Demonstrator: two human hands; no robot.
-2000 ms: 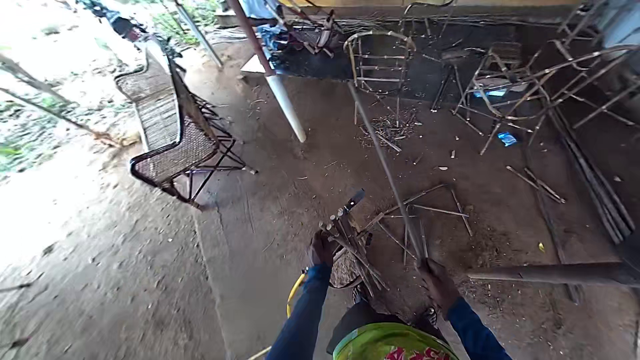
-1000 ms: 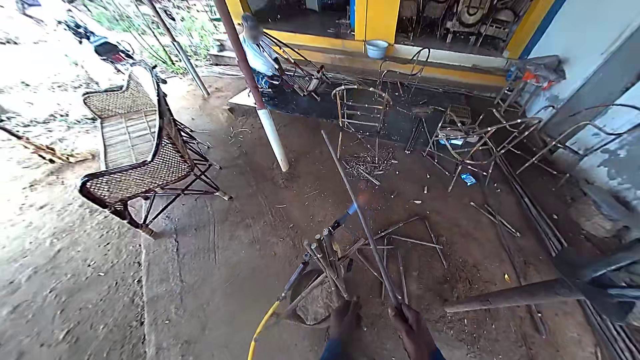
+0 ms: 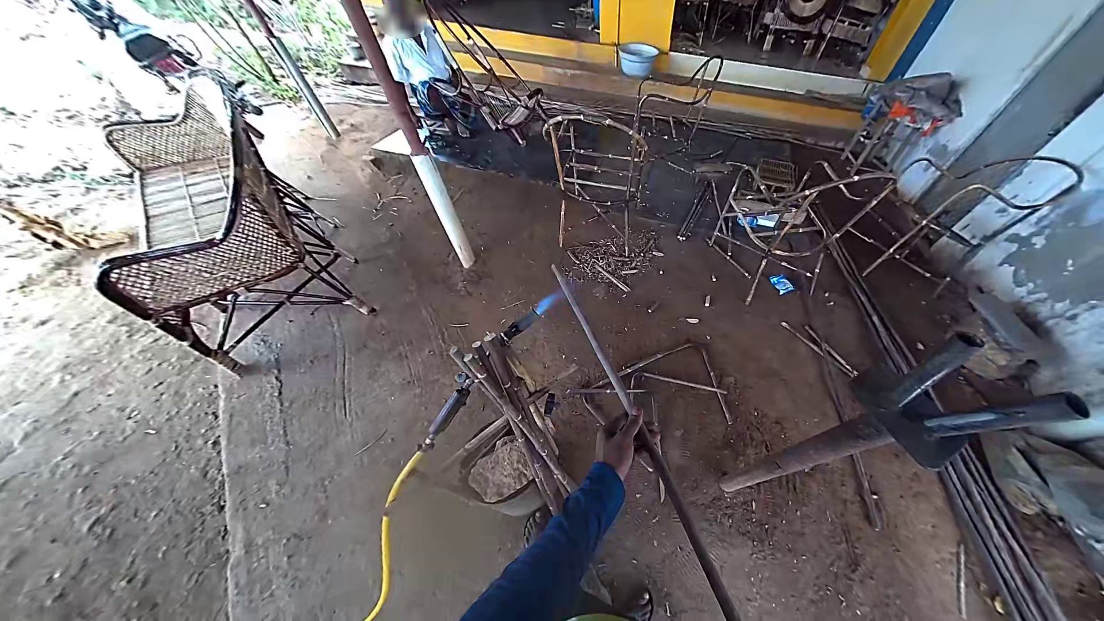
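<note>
My left hand [image 3: 619, 442], at the end of a blue sleeve, is closed around a long cane pole [image 3: 599, 345]. The pole slants from upper left down past the bottom edge. My right hand is out of view. Left of the hand, a gas torch [image 3: 448, 412] with a yellow hose [image 3: 392, 504] rests against a bundle of short cane sticks [image 3: 509, 392]. Its nozzle [image 3: 521, 324] shows beyond the bundle, and a blue flame [image 3: 548, 303] points toward the pole's upper part. A stone [image 3: 501, 470] lies in a shallow container beside the bundle.
A woven cane bench [image 3: 198, 259] stands left, near a post [image 3: 444, 211]. Bent cane frames [image 3: 601, 164] stand ahead and right. A metal stand with pipe arms [image 3: 914, 423] lies right, beside long poles [image 3: 992, 517]. A seated person [image 3: 418, 65] is at the back.
My left hand has gone from the stick bundle to the cane pole. My right hand, on the pole in both earlier frames, has left the view. The torch flame is visible now, unlike in the oldest frame.
</note>
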